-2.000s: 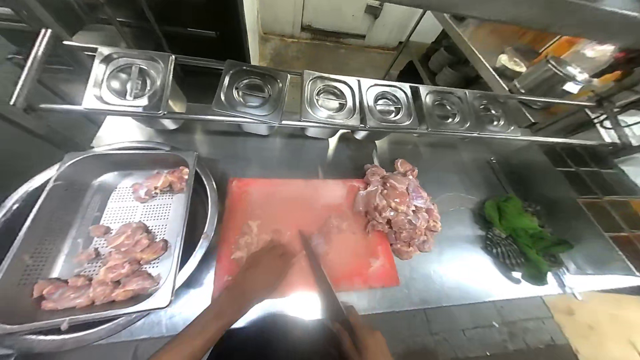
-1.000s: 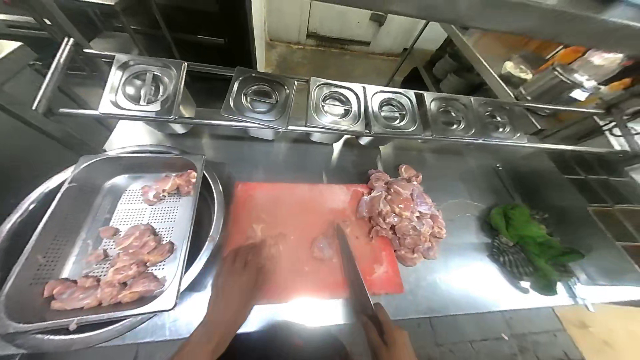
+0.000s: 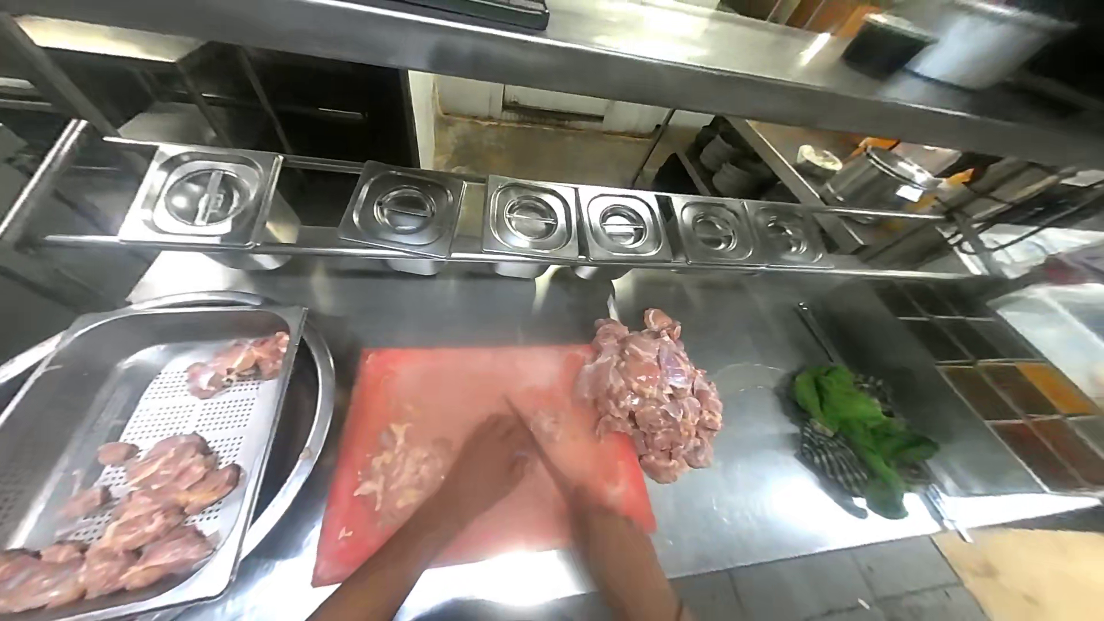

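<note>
On the red cutting board (image 3: 379, 379), my left hand (image 3: 496, 457) lies near the middle, beside the knife blade, fingers bent down; whether it holds a piece of meat is blurred. My right hand (image 3: 595, 509) grips a knife (image 3: 539, 444), its blade pointing up and left between the hands. A large heap of raw meat pieces (image 3: 660, 392) covers the board's right edge and part of the steel counter. Pale trimmings (image 3: 401, 474) lie left of my left hand. Further left, a perforated steel pan (image 3: 280, 414) holds more raw meat pieces (image 3: 147, 526).
The pan rests over a large round steel basin (image 3: 323, 414). Several lidded steel containers (image 3: 530, 220) hang in a rail behind the board. Right of the meat lie green leaves (image 3: 854, 423) on a striped cloth (image 3: 832, 457). An overhead steel shelf (image 3: 552, 69) crosses the top.
My left hand has moved right, from the board's left part to beside the blade. The knife has stayed in my right hand. The view now takes in more of the overhead shelf.
</note>
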